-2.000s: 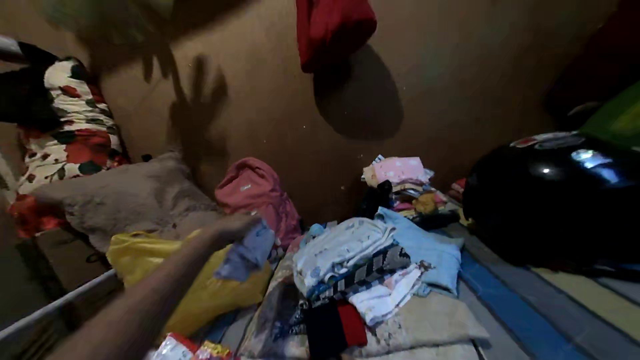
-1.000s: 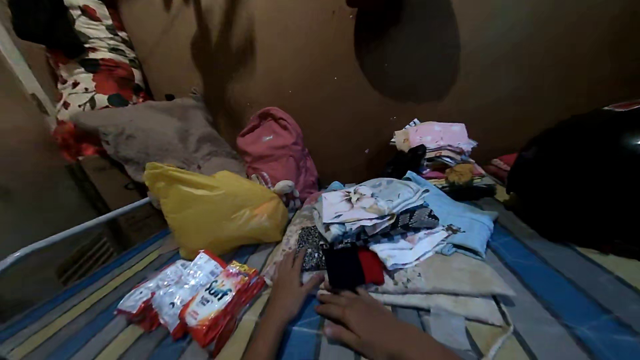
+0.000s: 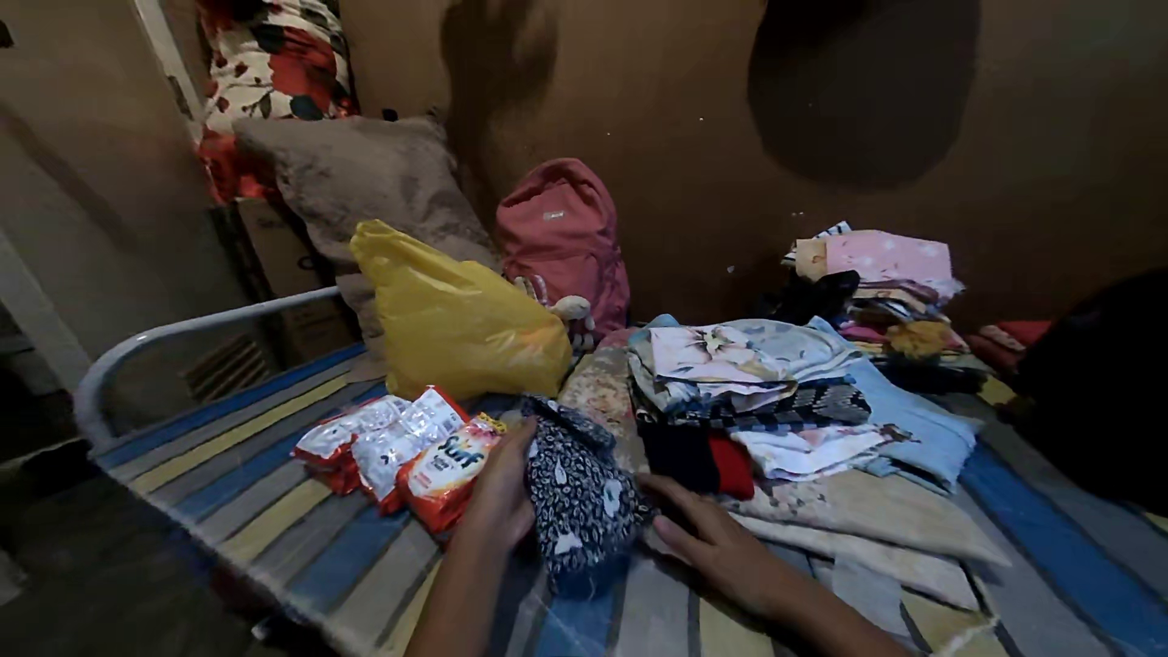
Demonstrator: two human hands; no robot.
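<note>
My left hand (image 3: 504, 493) grips the left edge of a black-and-white patterned cloth (image 3: 584, 497), which hangs a little above the striped bed. At the cloth's right edge is my right hand (image 3: 698, 538), its fingers touching the fabric; whether they grip it I cannot tell. Just right of the cloth lies a pile of folded clothes (image 3: 730, 365), with a black and red piece (image 3: 698, 456) at its near left side. Red and white Surf detergent packs (image 3: 447, 470) lie left of my left hand.
A yellow plastic bag (image 3: 465, 328) stands behind the packs, beside a pink backpack (image 3: 566, 237) and a grey pillow (image 3: 365, 173). More folded clothes (image 3: 885, 265) are stacked near the wall. A large black object (image 3: 1104, 392) is at the right, and a white metal bed rail (image 3: 210, 315) at the left.
Both hands were low by the clothes pile one second ago; now the patterned cloth is off the pile's left side and between them. The light purple cloth held two seconds ago is out of my left hand.
</note>
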